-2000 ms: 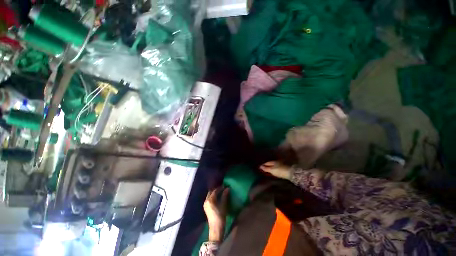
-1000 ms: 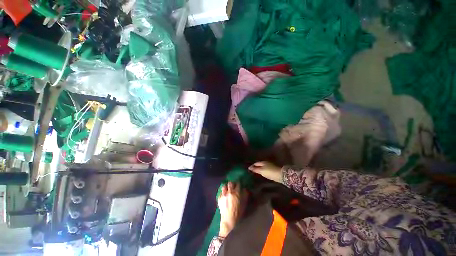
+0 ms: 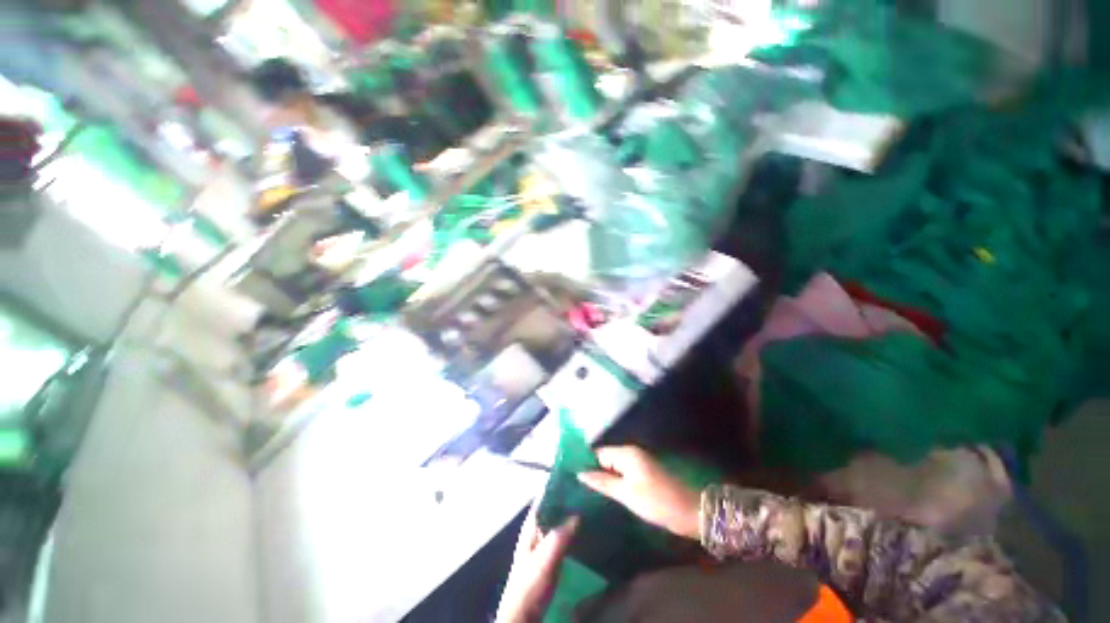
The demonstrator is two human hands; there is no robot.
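A small green fabric piece (image 3: 565,477) is held between my two hands at the front edge of the white machine table (image 3: 353,517). My right hand (image 3: 643,487) pinches its right side with thumb and fingers. My left hand (image 3: 536,570) holds its lower end, near the picture's bottom, partly cut off. More green cloth (image 3: 577,593) hangs below the left hand. The grey-brown overlock machine (image 3: 493,319) stands beyond the hands, blurred. Its needle area cannot be made out.
A large green fabric heap (image 3: 913,389) and pink cloth (image 3: 822,310) lie at the right. A clear plastic bag (image 3: 657,207) and green thread cones (image 3: 566,76) are behind the machine. A red-pink ring (image 3: 584,318) is beside it.
The view has swung left and blurred, showing more white table. Both hands have come up from the lap to the table edge, with the green piece now stretched between them.
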